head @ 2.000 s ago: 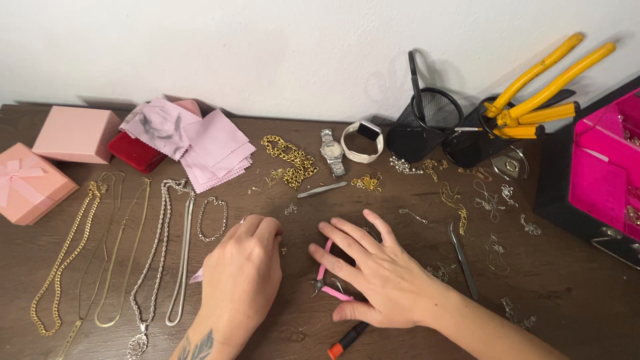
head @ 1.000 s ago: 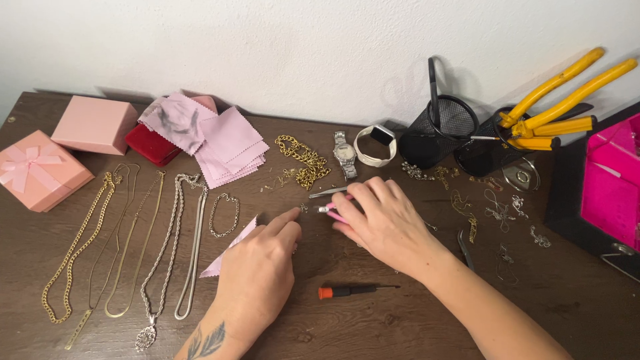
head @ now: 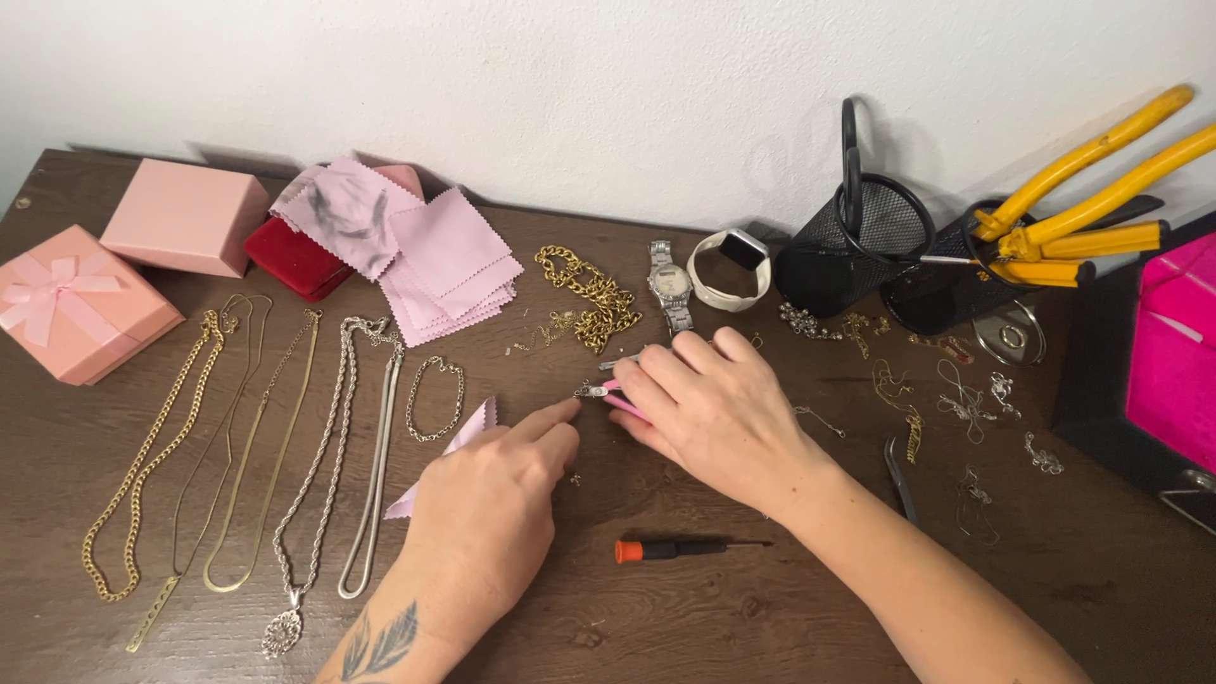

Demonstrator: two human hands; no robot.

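My right hand (head: 717,418) is closed around small pliers with pink handles (head: 627,407). Their metal jaws meet a small silver-coloured piece (head: 583,390), too small to identify. The index fingertip of my left hand (head: 494,503) touches or nearly touches that piece; whether the fingers pinch it is hidden. A lilac polishing cloth (head: 472,429) lies partly under my left hand. Below my right hand lies a screwdriver with an orange and black handle (head: 655,550). A thin metal tool (head: 619,359) lies just behind the pliers, partly covered by my right hand.
Necklaces (head: 142,465) and a silver bracelet (head: 435,399) lie left. Behind are pink boxes (head: 185,217), cloths (head: 451,252), a gold chain (head: 598,299), a wristwatch (head: 671,285) and a smartwatch (head: 744,249). Right are mesh cups (head: 869,242), tweezers (head: 898,480), tangled chains (head: 964,404) and a black case (head: 1092,361).
Two seconds ago my right hand lay spread over the pink pliers; now it holds them farther back, beside my left fingertips. The screwdriver, partly covered by that hand before, is now uncovered.
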